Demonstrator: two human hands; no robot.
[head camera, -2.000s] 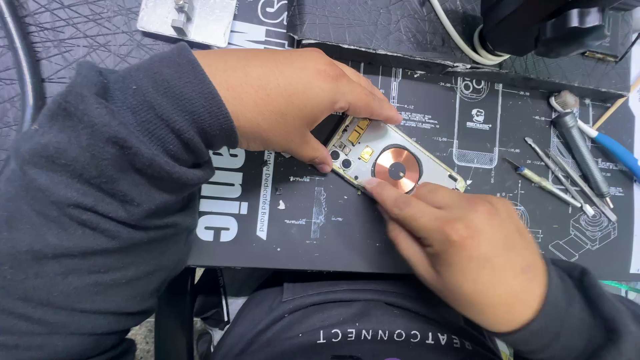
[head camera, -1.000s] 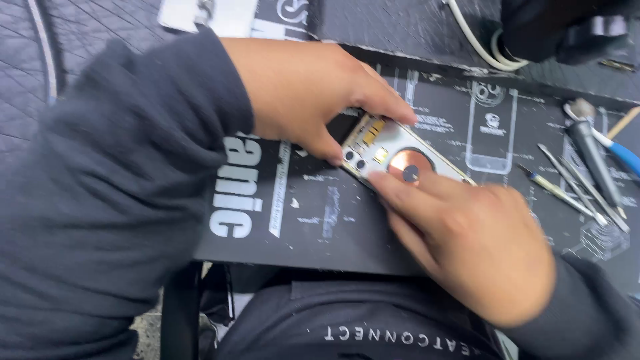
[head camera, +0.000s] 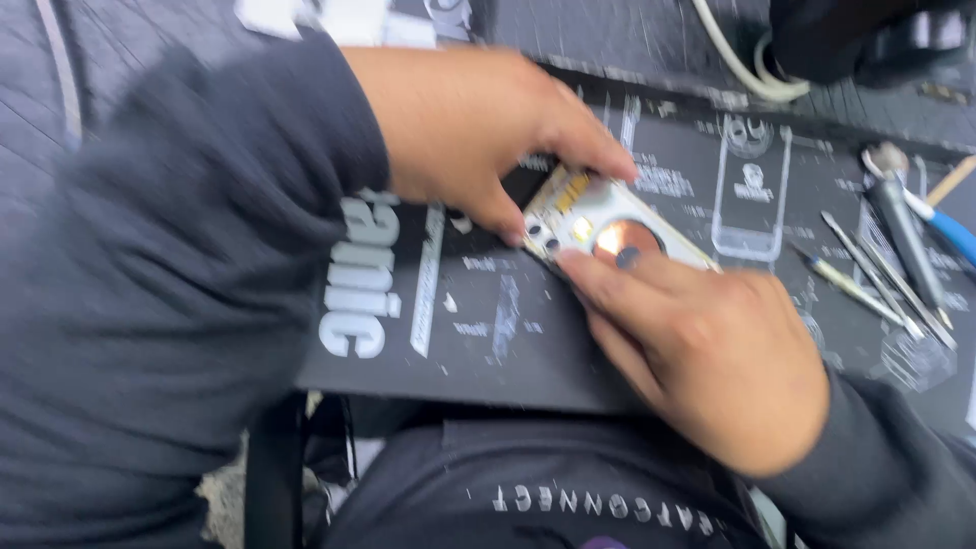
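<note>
An opened smartphone (head camera: 598, 210) with a copper-coloured round charging coil (head camera: 624, 238) and gold contacts lies slanted on a black printed work mat (head camera: 473, 374). At its upper left end, my left hand (head camera: 496, 130) grips it between thumb and fingers. My right hand (head camera: 701, 343) rests over its lower right part, fingertips on the near edge and by the coil, hiding much of that end. Whether anything small is under the right fingers cannot be told. The view is blurred.
Tweezers (head camera: 877, 278), a thin pointed tool (head camera: 854, 290) and a grey-handled tool (head camera: 903, 229) lie on the mat at the right, beside a blue handle (head camera: 953, 229). A pale cable (head camera: 732, 61) and a black device (head camera: 862, 38) stand at the back right. White items lie at the back left.
Both hands keep their hold about the phone, with little plain change in their grip. The view has shifted somewhat.
</note>
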